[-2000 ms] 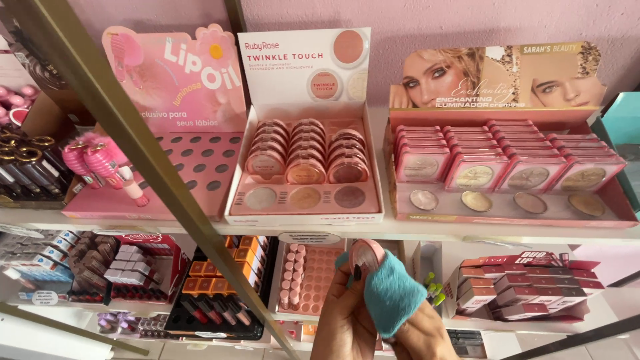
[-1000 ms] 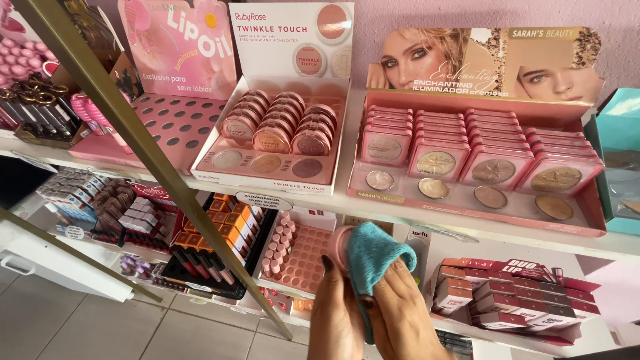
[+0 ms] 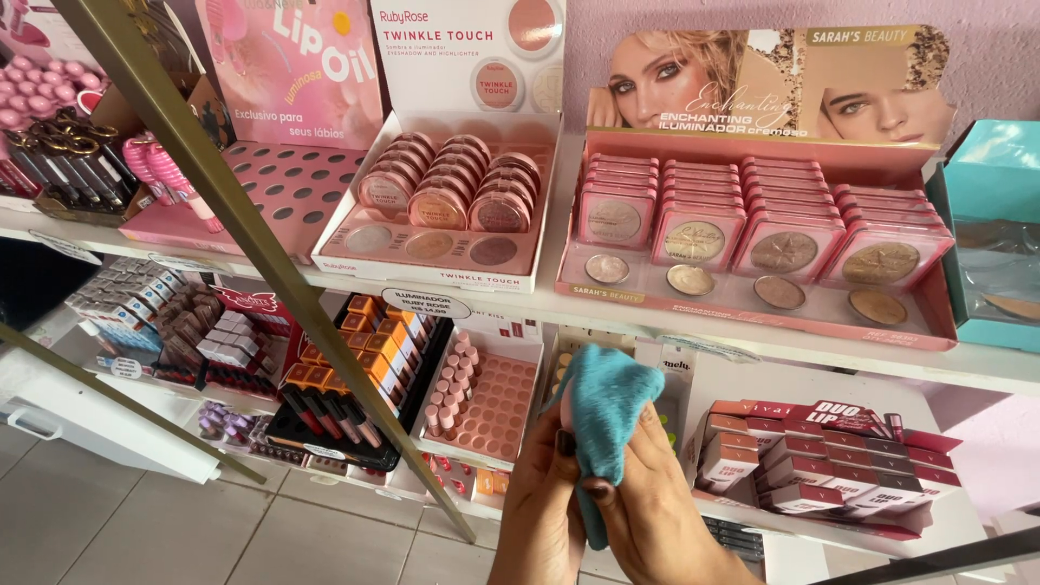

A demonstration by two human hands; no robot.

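My left hand (image 3: pixel 540 487) grips a small round pink compact (image 3: pixel 566 404), mostly hidden behind a teal cloth (image 3: pixel 609 410). My right hand (image 3: pixel 662 496) holds the cloth over the compact, its thumb low on the fabric. Both hands are close together in front of the lower shelf. Above them, on the upper shelf, stand a white display box (image 3: pixel 422 272) with stacked round compacts (image 3: pixel 439 201) and a pink display box (image 3: pixel 756 313) with square-cased highlighters (image 3: pixel 786 244).
A slanting brass-coloured metal post (image 3: pixel 244 236) crosses in front of the shelves at left. The upper shelf edge (image 3: pixel 520 313) runs above my hands. Lower down are a pink lip-product tray (image 3: pixel 496 398), a black lip gloss stand (image 3: pixel 357 447) and boxed lip products (image 3: pixel 837 471). A teal box (image 3: pixel 1003 162) stands far right.
The cloth, beside the compact two seconds ago with the compact's face showing, now covers most of it. The view has shifted, bringing more floor into sight.
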